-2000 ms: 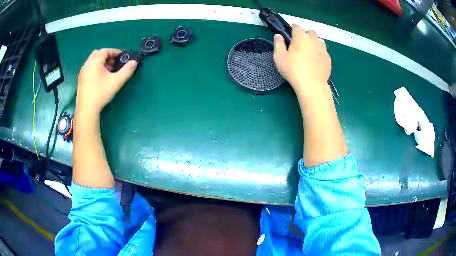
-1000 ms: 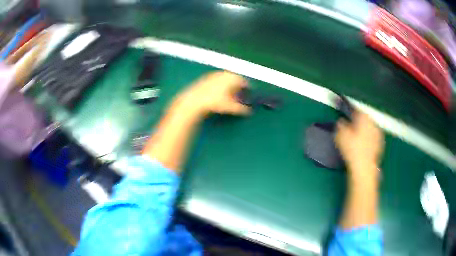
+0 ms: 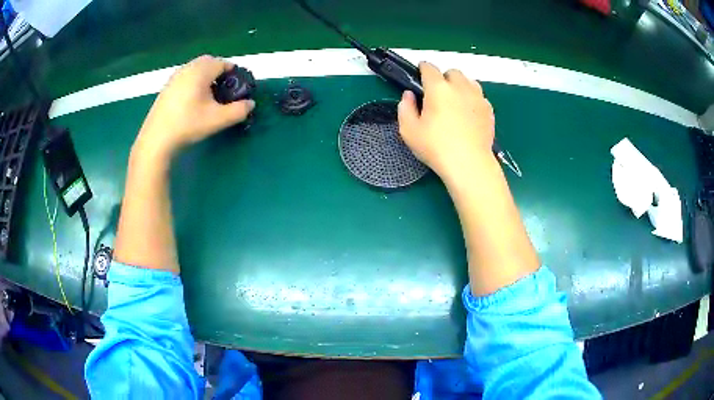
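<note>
My left hand (image 3: 192,105) holds a black round housing (image 3: 234,84) between thumb and fingers at the upper left of the mat. Dark material shows just below it by the thumb; I cannot tell if it is another unit. One more black housing (image 3: 295,99) lies to its right. My right hand (image 3: 450,117) is closed around the black electric screwdriver (image 3: 395,71), its cord running up and left; the silver bit points down right past the hand. The round black screw dish (image 3: 382,146) lies on the mat, partly behind my right fingers.
A black adapter box (image 3: 66,172) with cord and a yellow-green wire (image 3: 52,226) lie at left. A housing (image 3: 102,262) sits beside my left forearm. Crumpled white pieces (image 3: 648,190) lie at right. A black ribbed tray (image 3: 17,176) is at the left edge.
The view swung away and back. My left hand has moved right and up with a housing. Two housings lay separate from it earlier; one clearly does now. My right hand still holds the screwdriver.
</note>
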